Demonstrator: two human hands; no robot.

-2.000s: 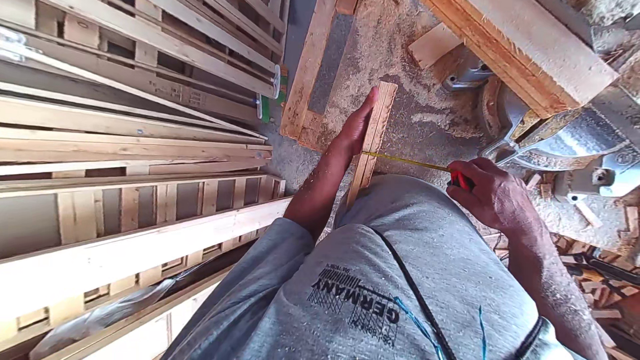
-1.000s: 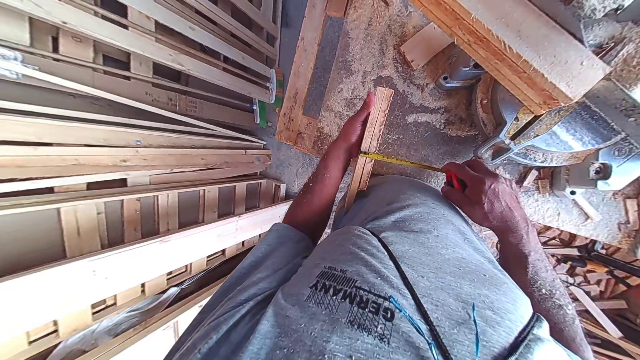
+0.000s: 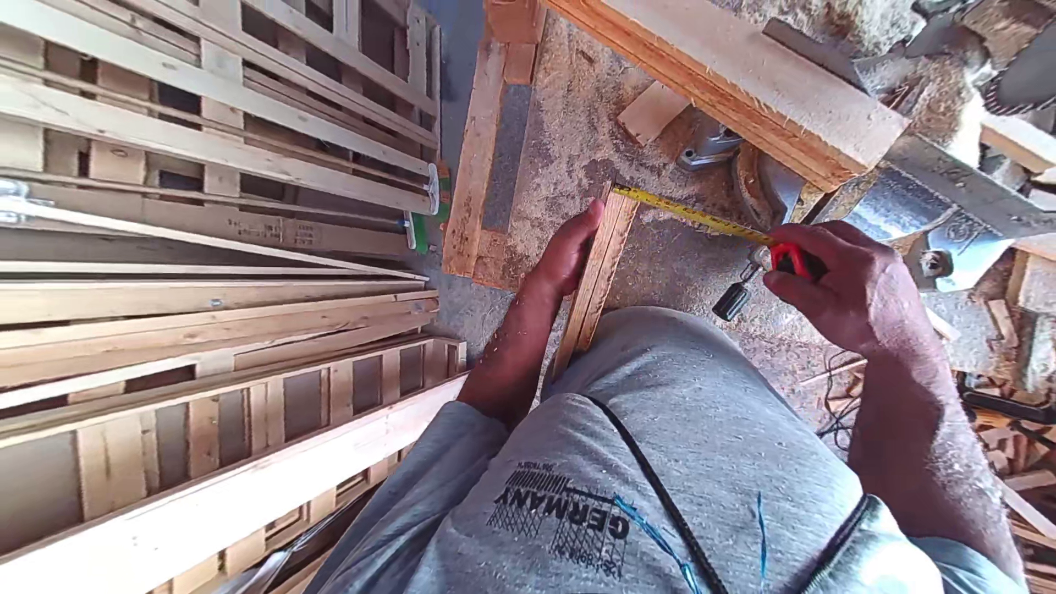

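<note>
My left hand (image 3: pixel 571 247) grips the side of several narrow wooden boards (image 3: pixel 601 272) held together, their far ends pointing away from me beside my leg. My right hand (image 3: pixel 841 285) is closed around a red and black tape measure (image 3: pixel 790 261). Its yellow blade (image 3: pixel 697 216) is drawn out leftward, and the tip lies at the far end of the boards. The black handle (image 3: pixel 732 302) of a tool, with a metal shank, shows just left of and below my right hand.
A miter saw (image 3: pixel 899 214) stands at the right, thick timber (image 3: pixel 775 91) lying across it. Slatted wooden frames (image 3: pixel 214 124) and long boards (image 3: pixel 206 330) fill the left. A wooden frame piece (image 3: pixel 474 165) rests on the sawdust-covered floor (image 3: pixel 577 107). Offcuts (image 3: pixel 1019 445) are heaped at the lower right.
The tape blade's tip has moved from partway along the boards to their far end. My right hand has moved away from my body, and the black handle has come into sight.
</note>
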